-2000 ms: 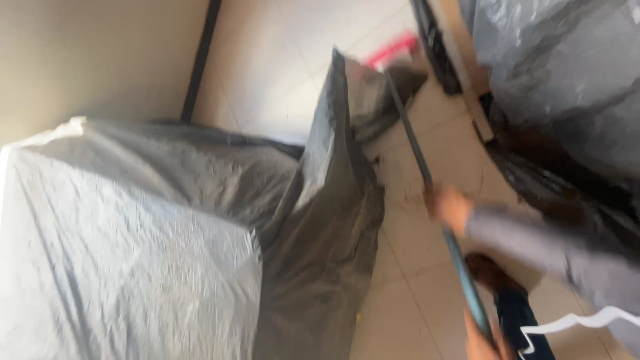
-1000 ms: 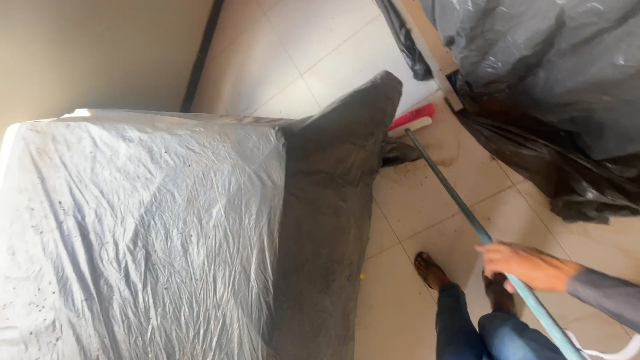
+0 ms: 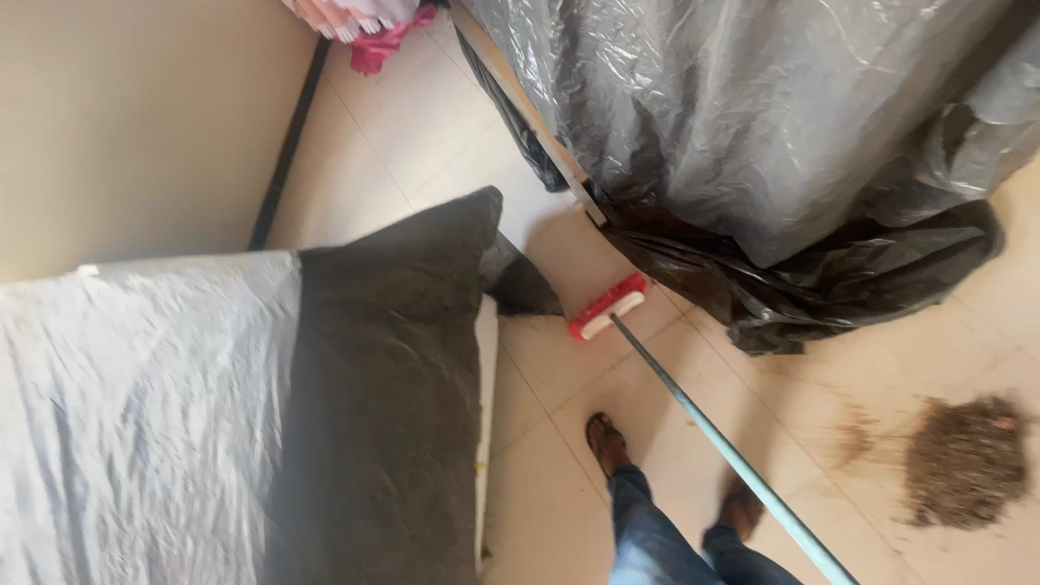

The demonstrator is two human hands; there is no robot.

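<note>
Neither of my hands shows; the near end of the broom's blue-green handle point(image 3: 735, 459) runs out of view at the bottom edge. The broom head point(image 3: 609, 307), with red bristles and a white block, rests on the tiled floor between the two covered pieces. A pile of brown dirt point(image 3: 967, 461) lies on the tiles at the right, with a smear of dust beside it. My feet in sandals point(image 3: 606, 443) stand below the broom head.
A box-like object under grey plastic sheeting point(image 3: 146, 406) fills the left. More plastic sheeting point(image 3: 731, 122) hangs at the upper right beside a wooden edge point(image 3: 532, 114), its dark hem on the floor. Pink fabric point(image 3: 386, 45) lies near the wall's dark skirting point(image 3: 290, 146).
The view has shifted right, bringing the dirt pile into sight. The hand that was on the broom handle has left the view. The broom head has come away from the left cover's dark flap.
</note>
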